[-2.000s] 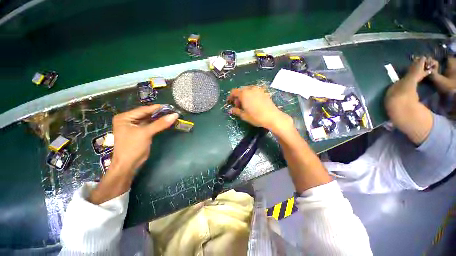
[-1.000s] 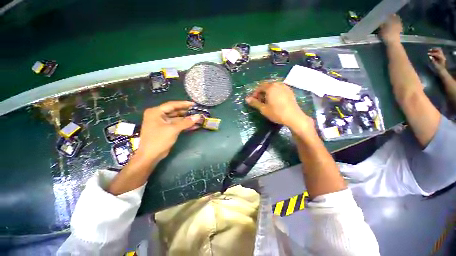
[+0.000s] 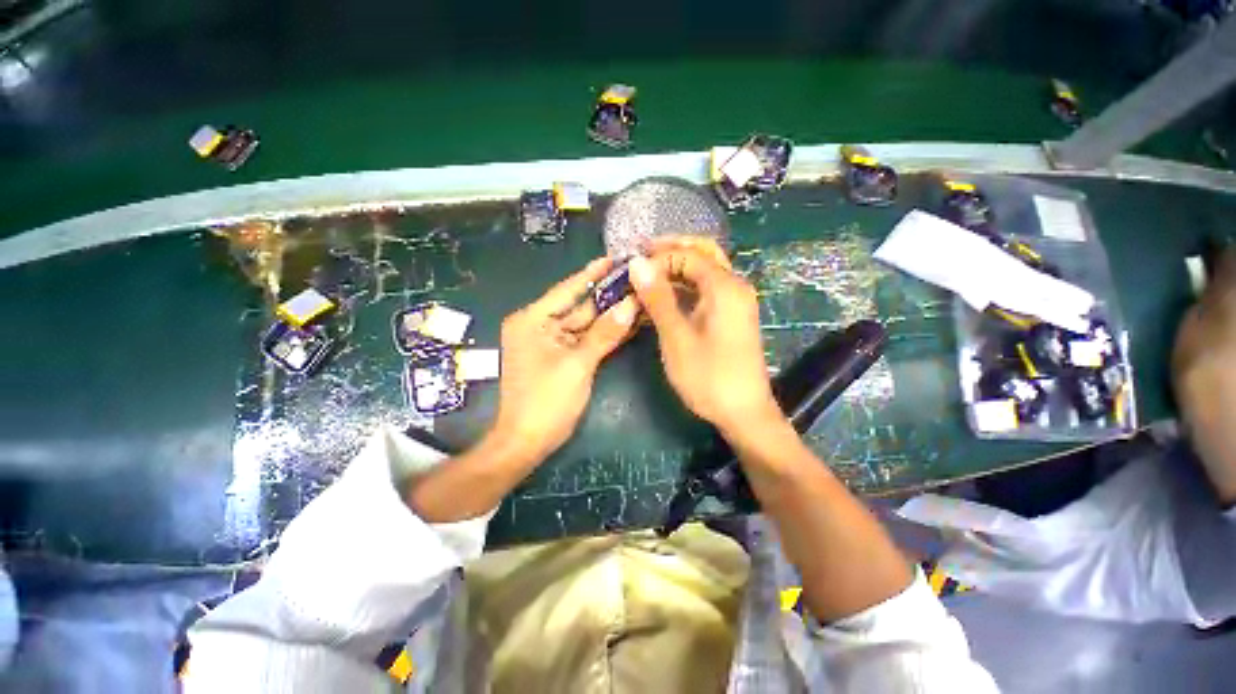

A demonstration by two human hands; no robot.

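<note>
My left hand (image 3: pixel 553 363) grips a small black watch unit (image 3: pixel 613 288) between thumb and fingers, in front of the screw dish. My right hand (image 3: pixel 702 325) is at the unit's right side, fingertips bent together against it. Whether the fingertips hold a screw is too small to tell. The grey speckled screw dish (image 3: pixel 662 214) lies just beyond my hands, its near edge covered by my fingers. The black electric screwdriver (image 3: pixel 830 373) lies on the bench, partly behind my right forearm.
More units lie on the bench at left (image 3: pixel 300 339) and by the pale rail (image 3: pixel 454 176). Some sit on the green belt (image 3: pixel 407 102). A clear tray (image 3: pixel 979 393) of units with white paper (image 3: pixel 979 266) is at right. Another person's arm (image 3: pixel 1206 366) is at the far right.
My hands have come together at the unit, my right hand moving left to it from the bench. The view has shifted, so the bench things appear farther right.
</note>
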